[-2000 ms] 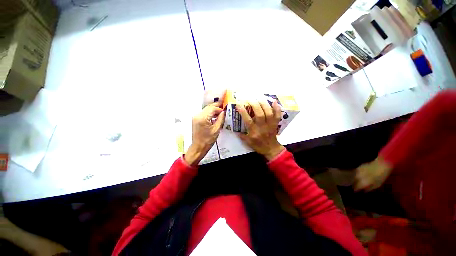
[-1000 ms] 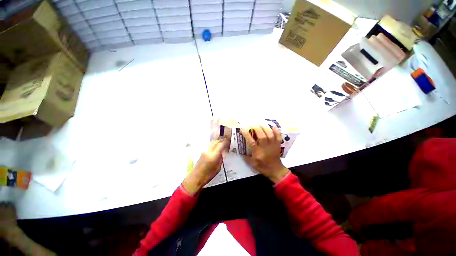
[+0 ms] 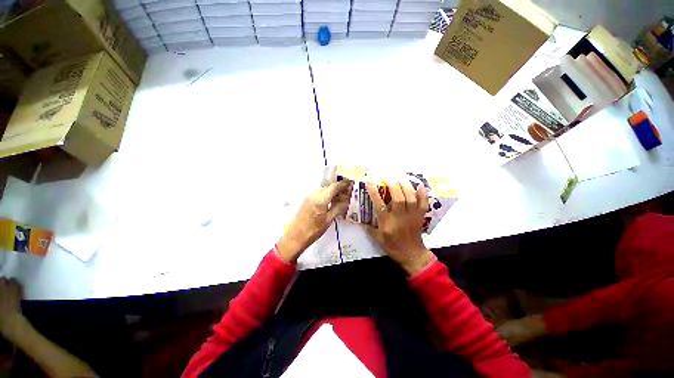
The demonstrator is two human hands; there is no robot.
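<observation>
A white and orange retail carton [image 3: 440,201] with dark product pictures lies on the white tabletop near its front edge, across the dark seam. My right hand [image 3: 400,216] lies over the carton's middle with its fingers spread across the top and holds it. My left hand [image 3: 314,219] is at the carton's left end, with fingertips on the end flap. The fingers hide part of the carton, and whether anything is inside cannot be seen.
Brown shipping cartons [image 3: 75,105] stand at left; another [image 3: 491,46] is at back right. An open display carton [image 3: 560,87], a blue-and-orange block [image 3: 644,131] and a yellow-green stick [image 3: 568,189] are at right. White paper [image 3: 83,228] lies left. Other people's arms show at both sides.
The view has shifted, bringing the stacked white boxes and small blue object into sight. My left fingers have moved at the carton's end flap. My right hand still holds the carton.
</observation>
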